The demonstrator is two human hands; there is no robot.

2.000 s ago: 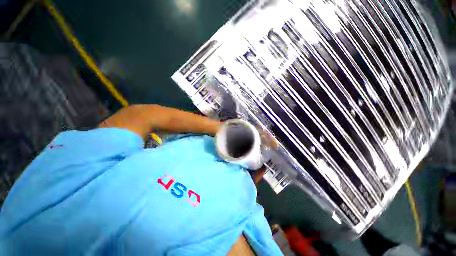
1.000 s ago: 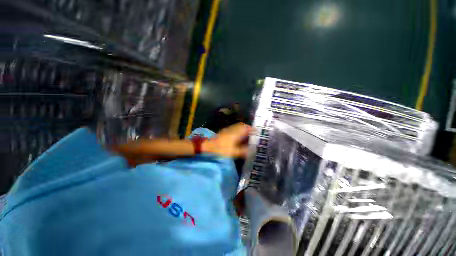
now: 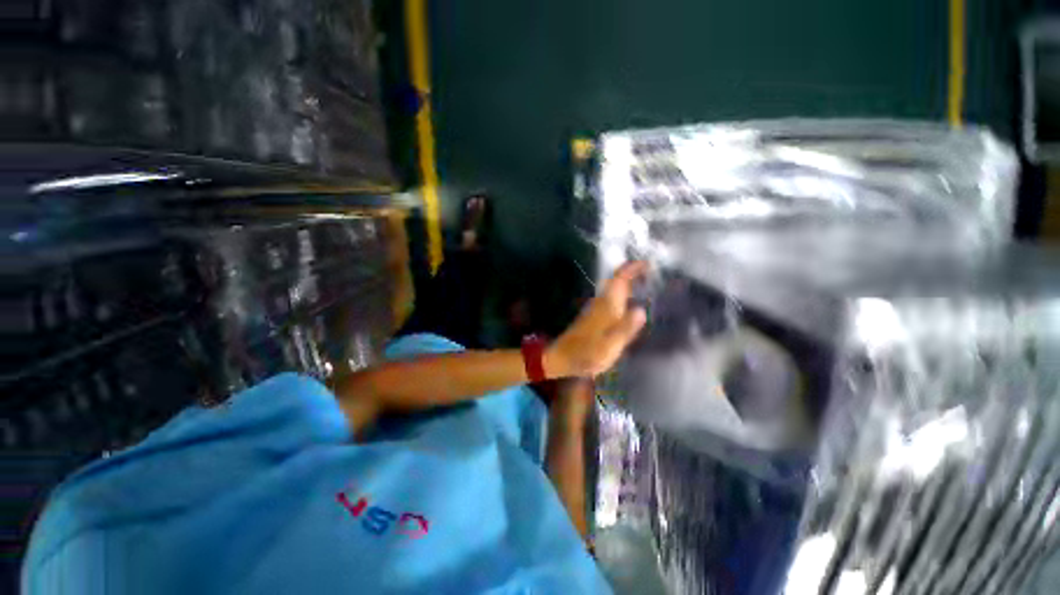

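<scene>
A white film roll (image 3: 686, 389) is tilted, with its dark hollow end facing right, against the side of a load wrapped in shiny clear film (image 3: 930, 488). My left hand (image 3: 599, 331), with a red wristband, is blurred. Its fingers are apart and its fingertips are close to the film at the load's corner; contact is not clear. My right forearm (image 3: 570, 447) rises below my left hand. My right hand is hidden or blurred near the roll's left end, so its grip does not show.
A lower film-covered part of the load (image 3: 802, 174) extends at the top right. Other dark wrapped stacks (image 3: 233, 279) stand close on the left. Yellow lines (image 3: 423, 140) mark the green floor (image 3: 697, 58). A dark, unclear object is on the floor beyond my left arm.
The view has turned around the load. The roll has swung from in front of my chest to the load's side. My left hand has left the roll and now reaches toward the film.
</scene>
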